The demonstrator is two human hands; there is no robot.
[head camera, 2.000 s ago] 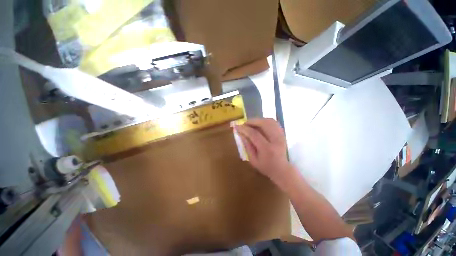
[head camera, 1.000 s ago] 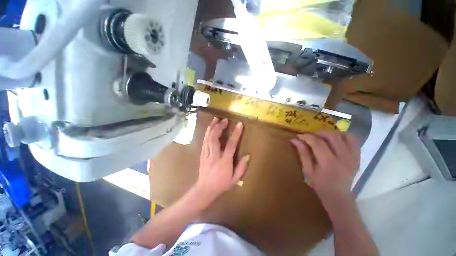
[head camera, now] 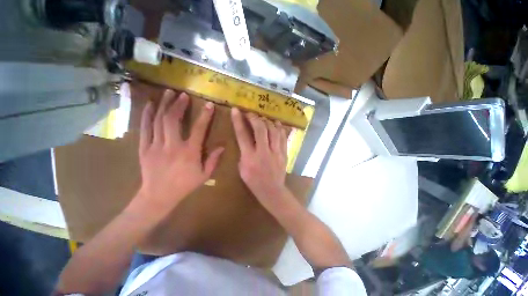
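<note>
A large brown fabric panel (head camera: 231, 219) lies flat in front of me, its far edge along the yellow guide bar (head camera: 231, 89) with black handwriting. My left hand (head camera: 173, 153) lies flat on the panel with fingers spread, fingertips near the bar. My right hand (head camera: 261, 151) lies on the panel to its right, fingertips at the bar's lower edge. Neither hand grips anything. A small pale tag (head camera: 209, 182) shows on the panel beside my left hand. A pale yellow and white strip (head camera: 294, 147) lies beside my right fingers.
The sewing machine head (head camera: 52, 98) fills the upper left. A metal plate (head camera: 202, 49) and a white arm (head camera: 233, 29) are behind the bar. More brown panels (head camera: 353, 40) lie at the back. A screen (head camera: 440, 133) and white sheet (head camera: 365, 199) are on the right. A person (head camera: 463, 260) is at lower right.
The camera view has shifted. My right hand has moved left along the bar, closer to my left hand. Both hands now lie flat; two seconds ago my right hand pinched a pale strip.
</note>
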